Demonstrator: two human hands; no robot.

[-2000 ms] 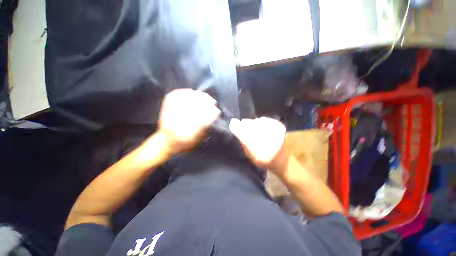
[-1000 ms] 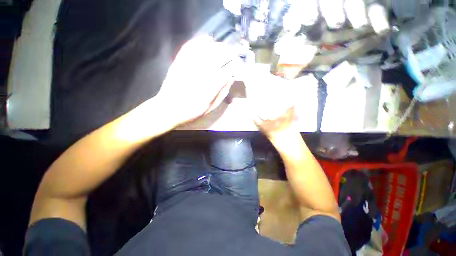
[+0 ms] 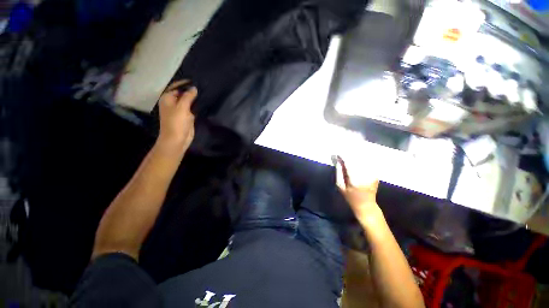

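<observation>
A large dark cloth (image 3: 241,66) drapes over the left part of the worktable and hangs over its front edge. My left hand (image 3: 176,117) is at the cloth's left side, fingers curled, with a dark edge of it between thumb and fingers. My right hand (image 3: 360,183) is at the front edge of the white tabletop (image 3: 301,129); thumb and fingers look apart and no held thing shows. Glare washes out its fingers. A pale machine bed (image 3: 367,99), likely a sewing machine, is behind it.
A pale strip of board or table (image 3: 165,51) lies left of the cloth. Blurred small items and pale pieces are on the table at right. A red plastic basket (image 3: 487,271) with dark contents stands below the table at lower right. The wearer's legs are close under the edge.
The view has turned and the hands have parted. My left hand has moved left onto the cloth, my right hand to the table's front edge. The cloth now lies folded back, baring white tabletop.
</observation>
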